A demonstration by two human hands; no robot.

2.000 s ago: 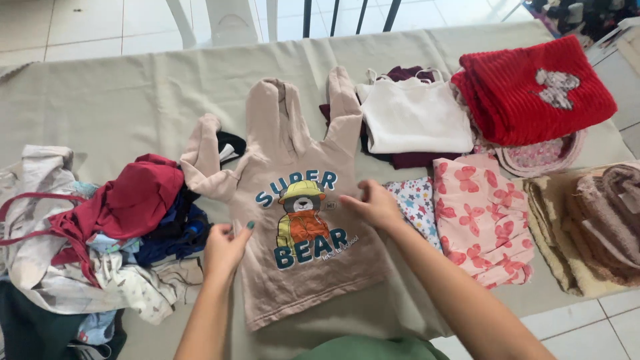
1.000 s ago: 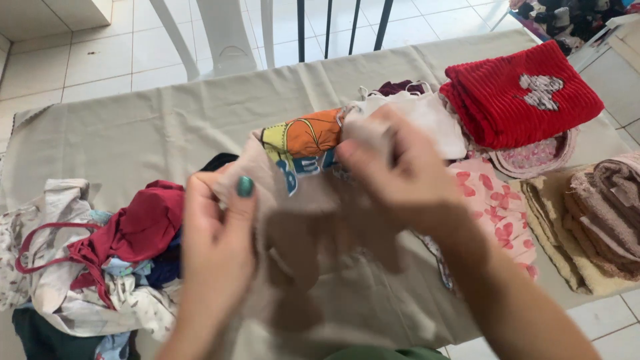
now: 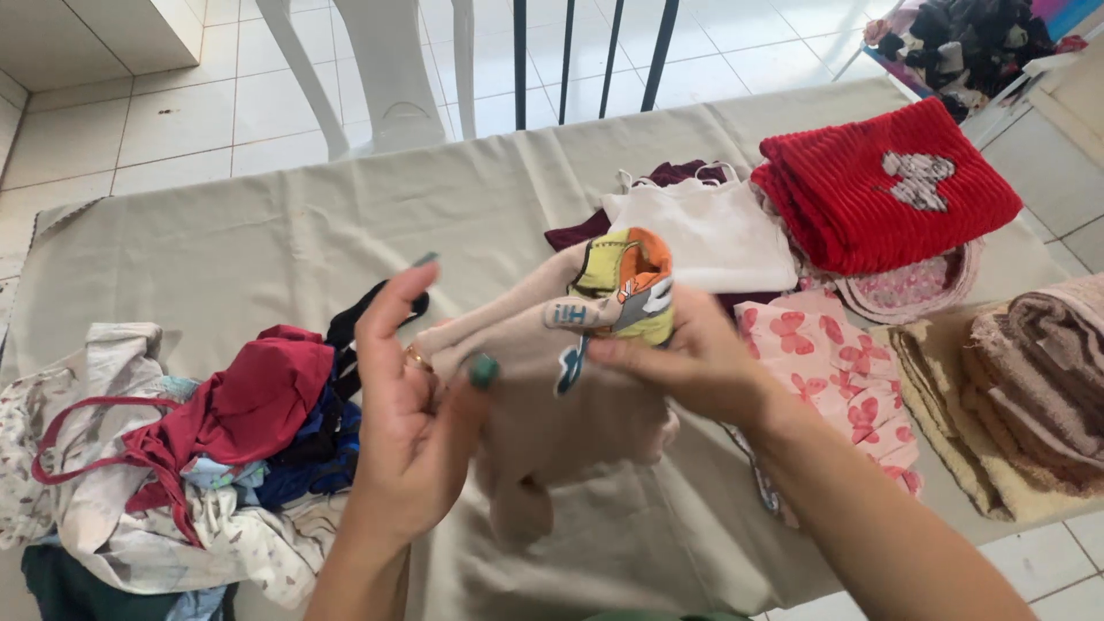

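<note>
A beige hooded sweatshirt [image 3: 535,371] with a bear print is bunched up in the air above the table, its lower part blurred. My right hand [image 3: 690,354] grips it at the colourful printed part, thumb on top. My left hand [image 3: 414,414], with a ring and green nails, is at the garment's left edge; its index finger points up, apart from the thumb, and whether it pinches the cloth is unclear. Left of it lies a loose heap with a dark red garment [image 3: 267,397]. Behind my right hand is a folded white top [image 3: 699,233].
A cloth-covered table [image 3: 216,250] holds a folded red ribbed blanket [image 3: 880,190], a pink butterfly-print garment [image 3: 828,379] and folded brown towels [image 3: 1035,388] on the right. Beyond the far edge stand a white plastic chair [image 3: 388,78] and dark metal bars [image 3: 565,60].
The sweatshirt lay spread flat with its bear print up; now it is lifted and gathered in my right hand. My left hand's fingers have spread since one second ago.
</note>
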